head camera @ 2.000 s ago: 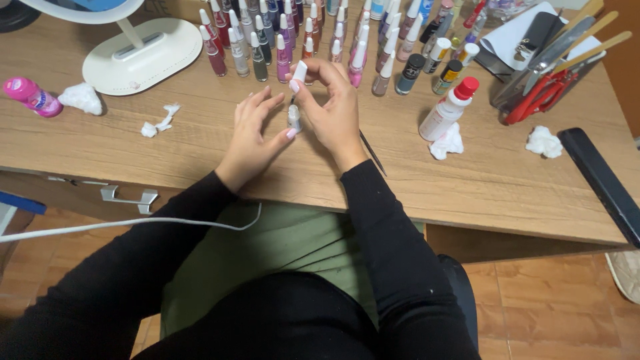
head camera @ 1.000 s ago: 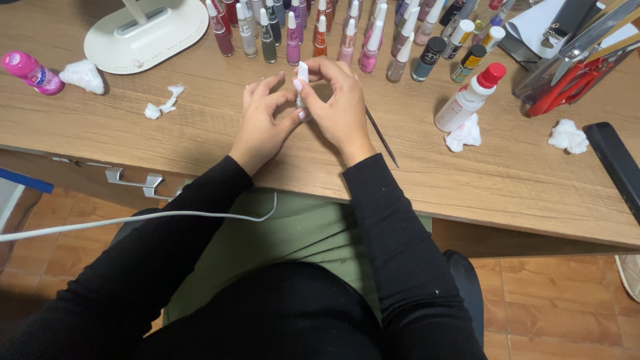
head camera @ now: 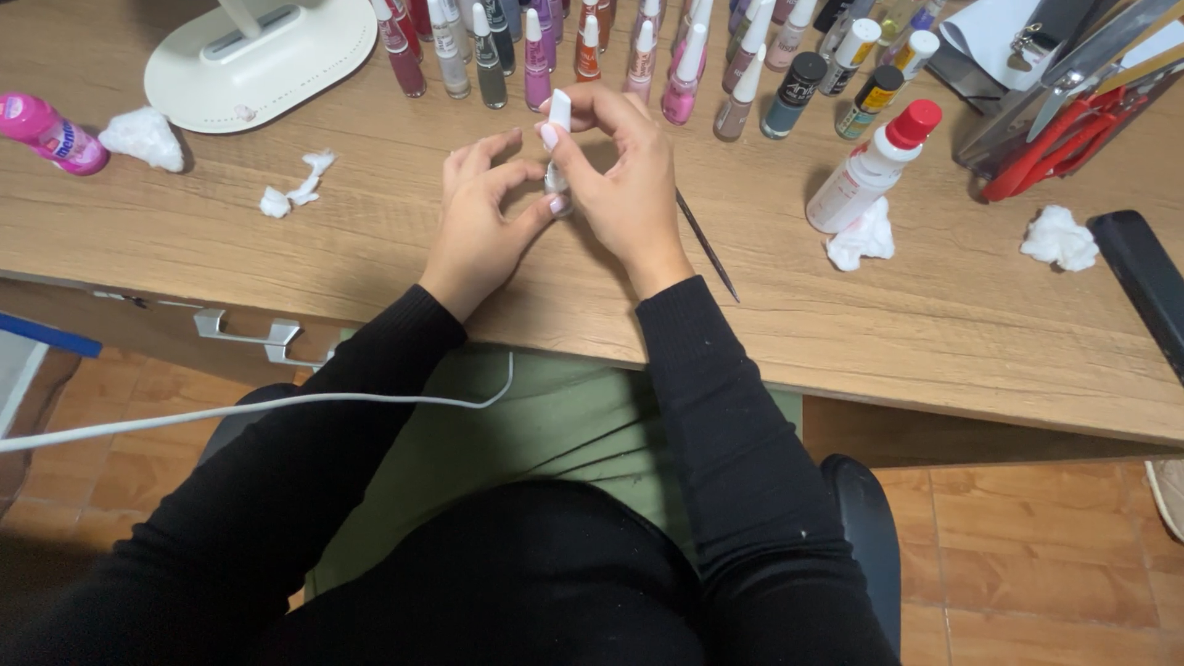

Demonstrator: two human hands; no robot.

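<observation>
Between my two hands stands a small nail polish bottle (head camera: 557, 179), partly hidden by fingers, low over the wooden desk. My left hand (head camera: 490, 208) holds the bottle's lower part between thumb and fingers. The bottle's long white cap (head camera: 560, 109) is pinched by the thumb and fingers of my right hand (head camera: 624, 171). Whether the cap is seated on the bottle cannot be told. A thin dark stick (head camera: 708, 245) lies beside my right wrist. Beyond my hands are rows of nail polish bottles, among them a purple one (head camera: 536, 69) and a pink one (head camera: 683, 83).
To the right, a red-capped white bottle (head camera: 860, 176) touches cotton (head camera: 863, 236); another cotton wad (head camera: 1060, 239) lies near a black case (head camera: 1147, 277) and red-handled scissors (head camera: 1064, 148) in a holder. Leftward are a white stand base (head camera: 277, 65), cotton pieces (head camera: 305, 180) and a pink bottle (head camera: 51, 134). A white cable (head camera: 277, 403) crosses my left sleeve.
The bottle, visible between my hands two seconds ago, was mostly hidden by fingers one second ago and shows partly now. Both hands stay together around it. The view has shifted somewhat.
</observation>
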